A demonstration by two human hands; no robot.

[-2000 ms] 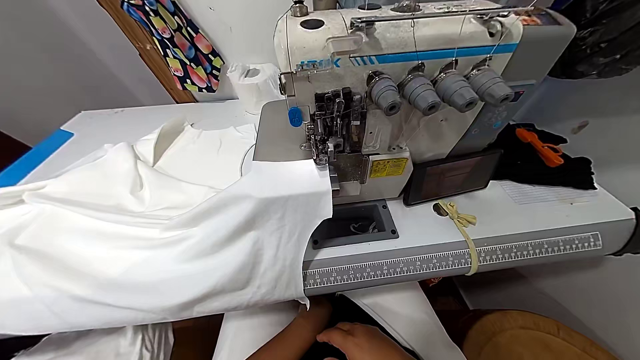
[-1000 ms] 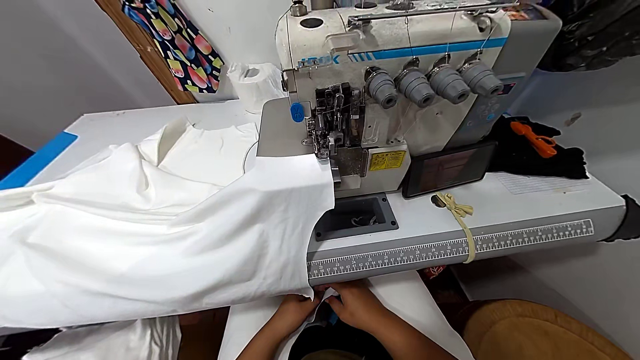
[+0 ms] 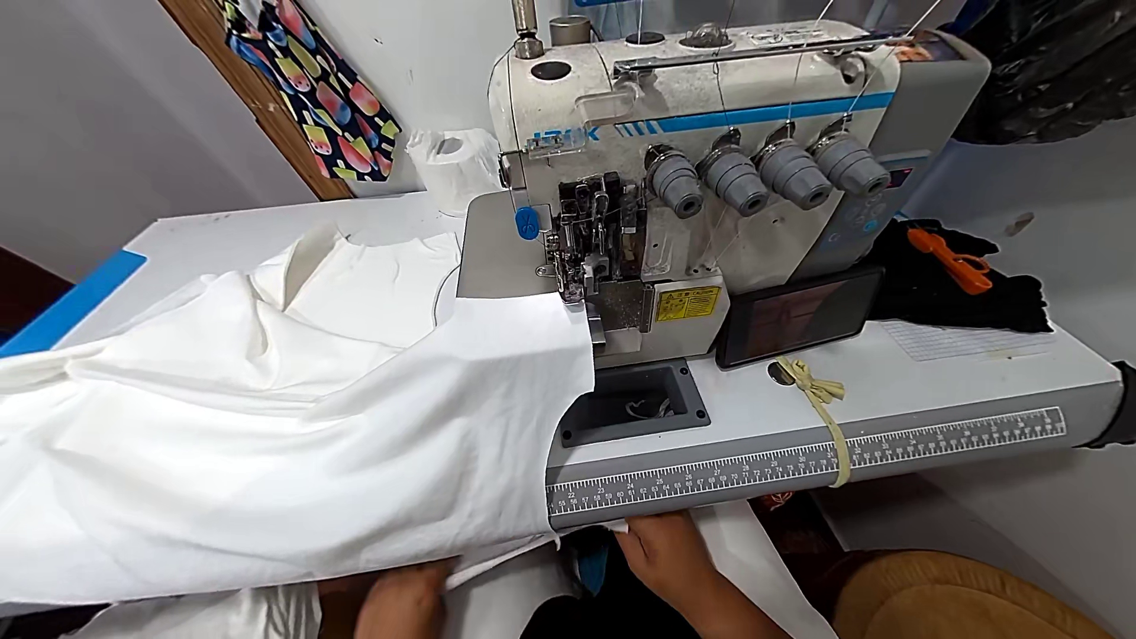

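Note:
A large white fabric piece (image 3: 426, 444) lies over the left of the sewing table, its back edge under the presser foot of a Jack overlock machine (image 3: 568, 115). Below the table's front edge, my left hand (image 3: 404, 599) is at the lower edge of the white fabric, its fingers hidden behind it. My right hand (image 3: 661, 550) is just under the ruler strip (image 3: 799, 461), its thumb and fingers at a strip of white fabric; its fingertips are partly hidden by the table edge.
A dark tablet-like screen (image 3: 799, 315) leans at the machine. Orange thread snips (image 3: 950, 260) rest on black fabric (image 3: 1012, 297) at the right. A yellow tie (image 3: 834, 435) hangs over the front edge. A white roll (image 3: 453, 169) stands behind; a brown round seat (image 3: 941, 599) is below right.
My hands, close together one second ago, are now farther apart, the left one partly behind the hanging white fabric. The fabric under the presser foot has stayed in place.

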